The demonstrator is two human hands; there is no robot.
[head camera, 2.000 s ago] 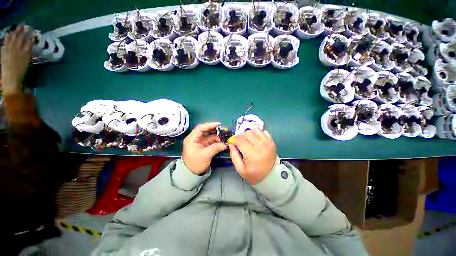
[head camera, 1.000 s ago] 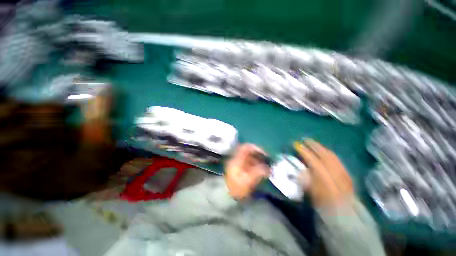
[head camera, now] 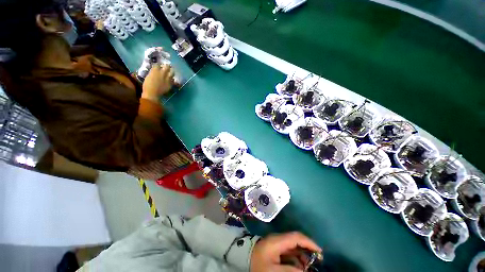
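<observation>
My left hand [head camera: 282, 254] is at the bottom edge, partly cut off, its fingertips closed on a small dark circuit board [head camera: 312, 259] with a metallic part. My right hand is out of the picture. Left of my hand, several white housings [head camera: 270, 197] overlap in a short row, their closed faces up with dark round holes. Their boards and brown-red wiring [head camera: 234, 206] hang at the bench edge.
Housings with boards inside [head camera: 391, 187] stand open side up in two long rows at right. A worker in brown [head camera: 90, 106] sits at left, a hand on a white housing [head camera: 154, 59]. A black machine [head camera: 192, 37], stacked shells [head camera: 219, 48] and a red stool [head camera: 186, 179] are also there.
The view has swung left and now shows the other worker and the black machine. My right hand and the white shell near it have left the picture. My left hand still holds the board.
</observation>
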